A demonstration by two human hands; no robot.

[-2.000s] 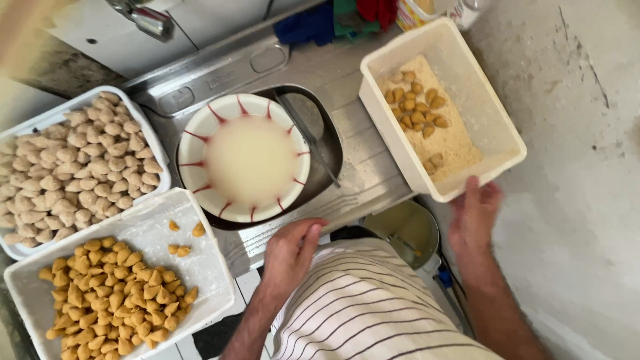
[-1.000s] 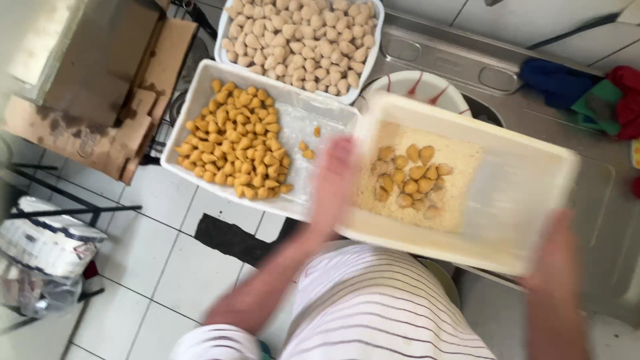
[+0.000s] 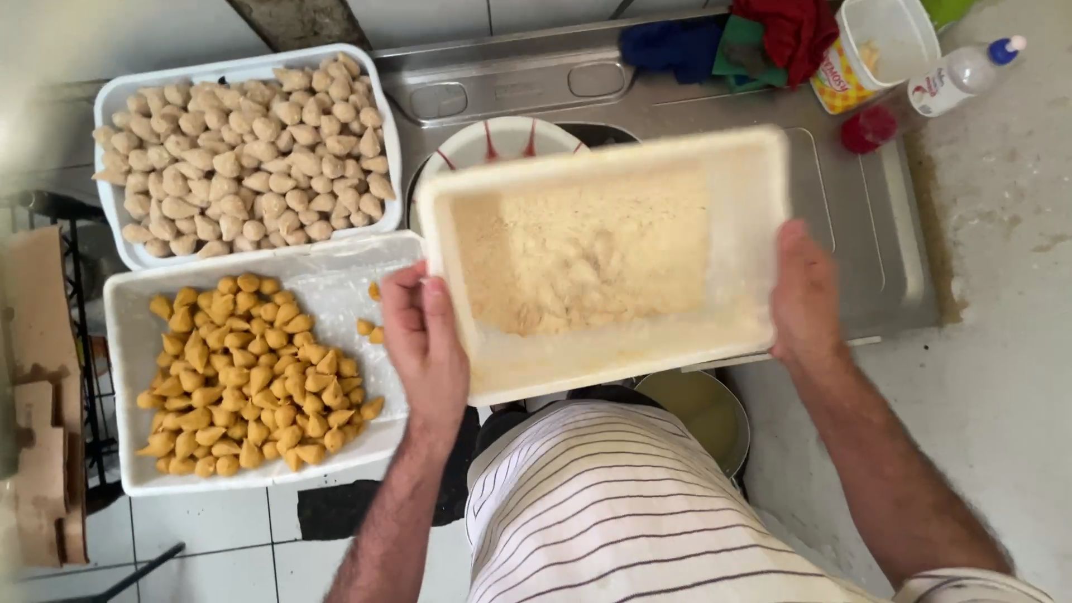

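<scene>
Between my hands is a white plastic tub (image 3: pixel 620 347) with pale breadcrumbs (image 3: pixel 620 234) inside, slightly blurred; any dough pieces among the crumbs cannot be told apart. My left hand (image 3: pixel 429 343) grips its left end, and my right hand (image 3: pixel 806 293) grips its right end. Left of the tub, a white tray (image 3: pixel 352 272) holds many orange teardrop-shaped dough pieces (image 3: pixel 251 377), with a few apart near my left hand. Behind it, another white tray (image 3: pixel 105 126) is full of crumb-coated dough pieces (image 3: pixel 251 159). A white bowl with red streaks (image 3: pixel 502 138) is partly hidden behind the tub.
The steel sink counter (image 3: pixel 863 218) extends right. Cloths (image 3: pixel 779 38), an open plastic container (image 3: pixel 888 42) and a bottle (image 3: pixel 963 79) stand at its back. A pot of liquid (image 3: pixel 703 410) is below the counter edge; cardboard (image 3: pixel 42 402) lies at left.
The tub was on the counter at right two seconds ago; now both hands hold it beside the orange pieces' tray. The dough pieces that showed on its crumbs are no longer distinct.
</scene>
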